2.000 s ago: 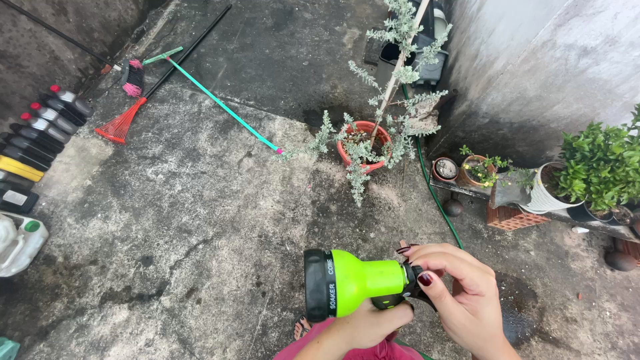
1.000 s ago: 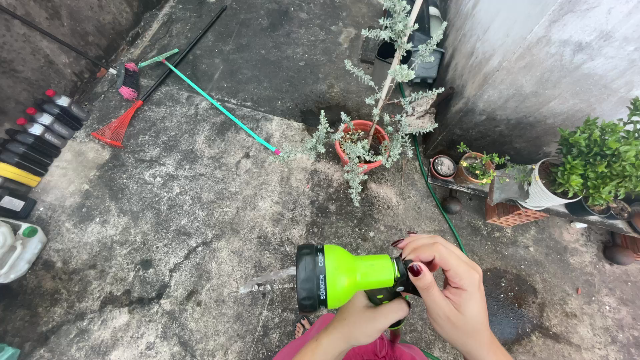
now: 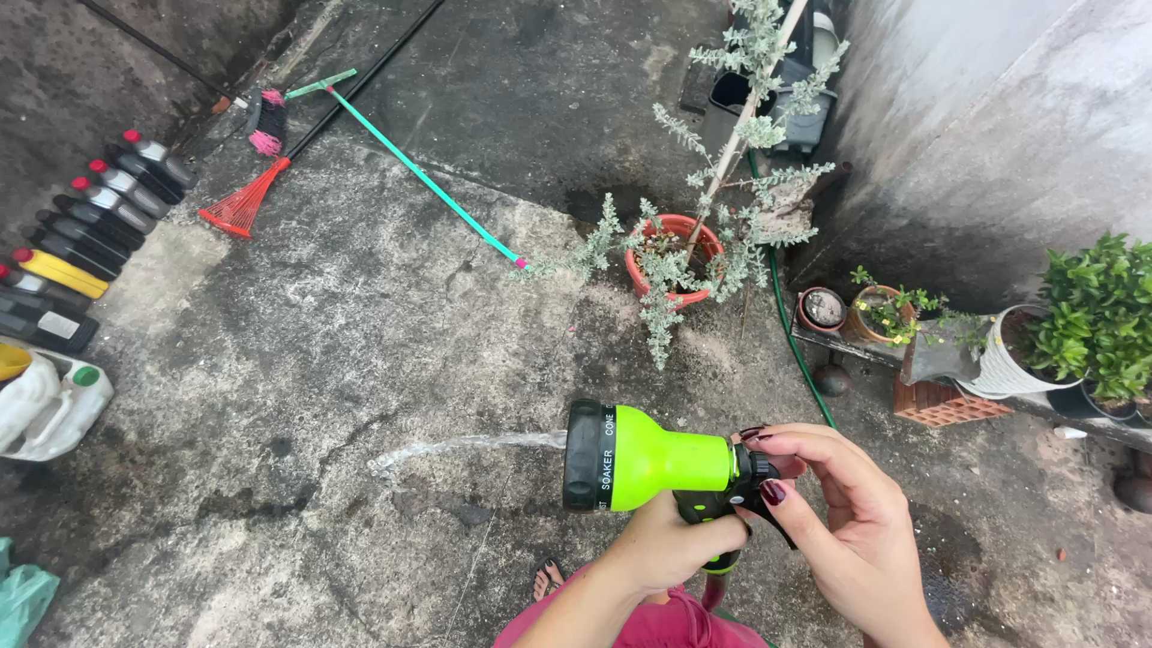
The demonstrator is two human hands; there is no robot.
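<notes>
A lime-green and black hose spray nozzle is held sideways above the concrete floor, its black dial head pointing left. My left hand is wrapped around its black handle. At the nozzle's rear, my right hand pinches the small black knob between thumb and fingers, over the lever. A stream of water leaves the dial face and arcs to the left. Beneath the handle, part of the hose shows against pink clothing; the rest of it there is hidden.
An orange pot holds a silvery shrub tied near a stake. A green hose runs behind it. Potted plants line a ledge at right. A red rake, a green-handled squeegee and several bottles lie at left.
Two seconds ago no water showed at the nozzle; a short stream appeared one second ago, and it now reaches farther left. Both hands have stayed on the nozzle.
</notes>
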